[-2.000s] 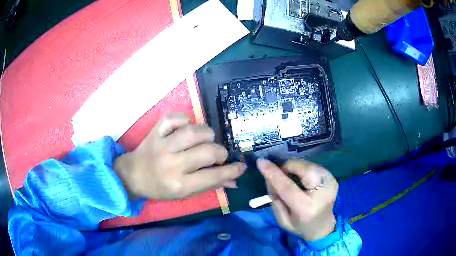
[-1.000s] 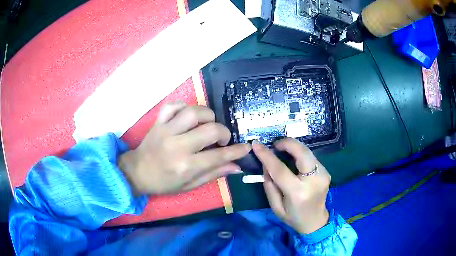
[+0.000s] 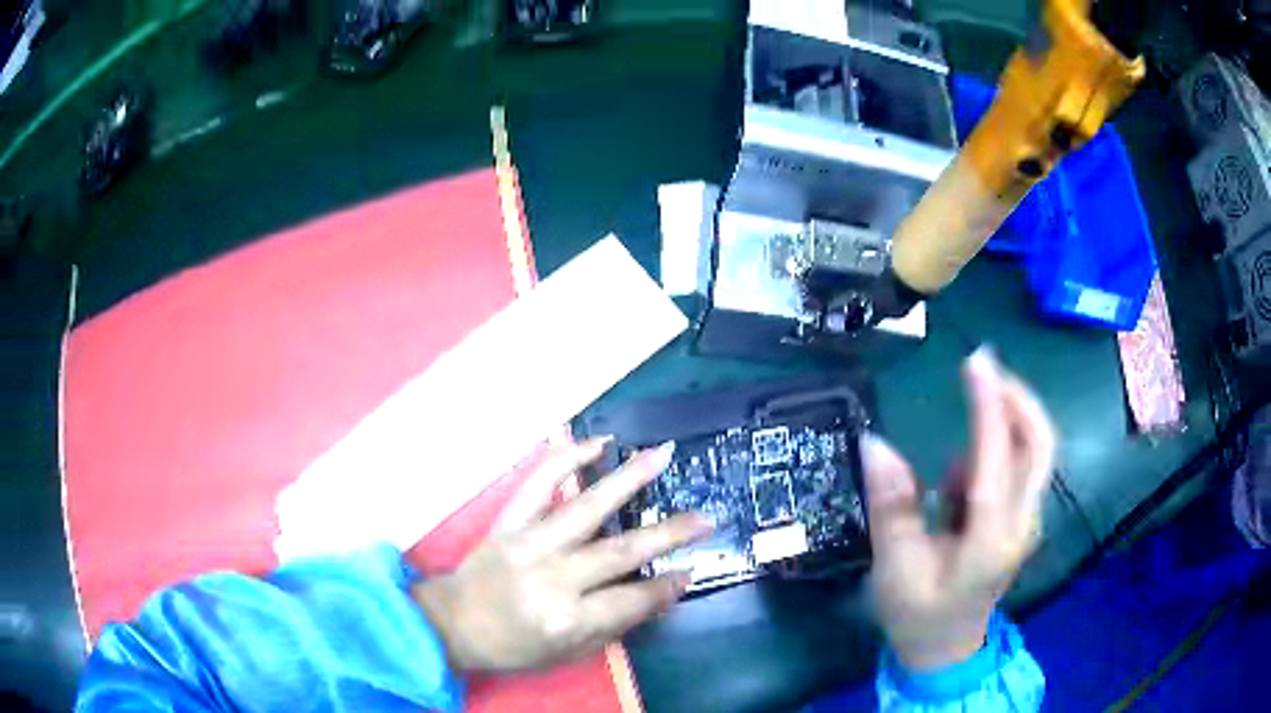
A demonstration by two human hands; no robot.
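Note:
The circuit board (image 3: 739,495) lies in its black housing in the black fixture (image 3: 655,408). My left hand (image 3: 558,564) rests with spread fingers over the left edge of the board and holds nothing visible. My right hand (image 3: 962,515) is raised at the right side of the fixture, thumb and fingers apart and empty. The yellow-orange electric screwdriver (image 3: 962,216) leans with its tip at the front of the screw feeder (image 3: 809,181), beyond the board. No hand touches it.
A long white strip (image 3: 481,404) lies across the red mat (image 3: 279,376) on the left. A blue bin (image 3: 1094,237) and a pink strip (image 3: 1151,365) are at the right. Dark units (image 3: 374,31) stand along the line at the back.
The view has tilted up, showing more of the line. My hands have parted; the left has spread over the board, the right has moved right and opened. The small white piece near my right hand no longer shows.

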